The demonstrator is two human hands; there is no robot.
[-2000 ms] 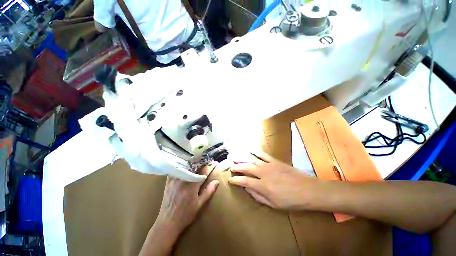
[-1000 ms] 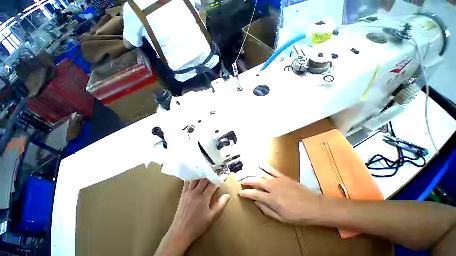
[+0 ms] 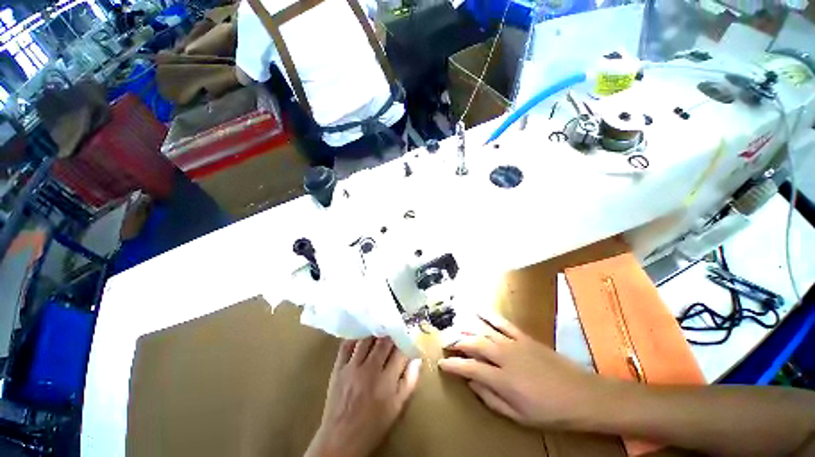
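A large brown panel lies flat over the white table and under the sewing machine head. My left hand rests flat on the panel just left of the needle area, fingertips partly under the head. My right hand presses on the panel to the right of the needle area, fingers spread. Neither hand grips anything. An orange pocket piece with a zipper lies right of the needle, partly under my right forearm, with a white layer beneath it. Glare hides the needle.
Snips with black cord lie on the table at the right. A blue tube curves behind the machine arm. A person in a white shirt stands behind the machine. Red crates and a blue bin are at the left.
The camera view has shifted, so the machine and both hands appear further right and lower. Both hands stay on the panel beside the needle area, my left fingers now closer together.
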